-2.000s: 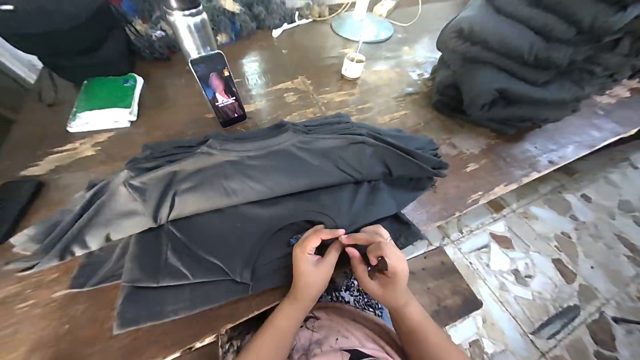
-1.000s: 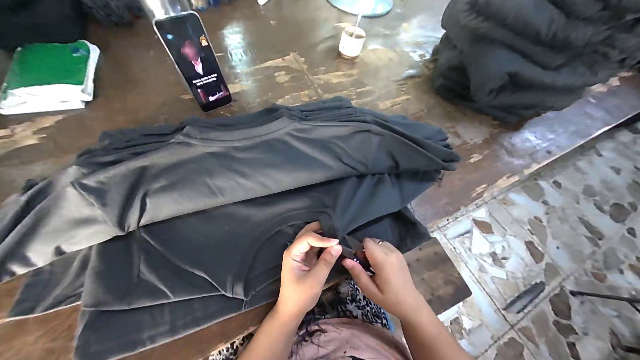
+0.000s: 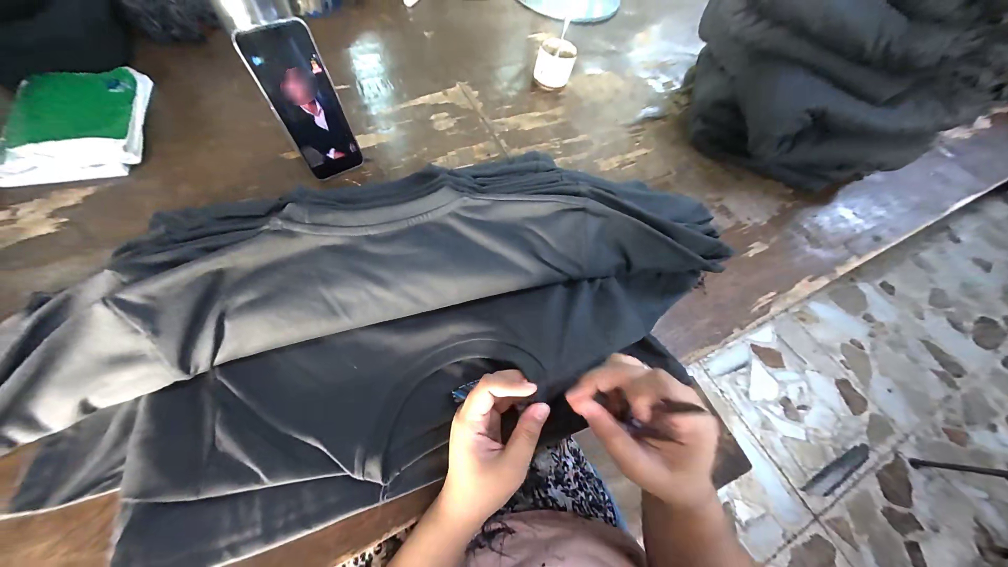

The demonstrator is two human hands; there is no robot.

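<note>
Dark grey shirts lie layered on the wooden table, the top one with its round neckline toward me and a small blue label inside it. My left hand is at the neckline, thumb and forefinger pinching the edge of the fabric. Just right of it, my right hand is raised over the shirt with thumb and forefinger together. A dark, thin item shows in its curled fingers, blurred; what it is I cannot tell.
Behind the shirts a phone leans on a metal bottle. A small white cup stands farther right, near a large pile of dark garments. Folded green and white cloth lies at left. The table edge borders a stone-patterned floor.
My right hand has moved a little away from my left, opening a gap between the fingertips, which were close together at the neckline. The view has shifted nearer to the shirts.
</note>
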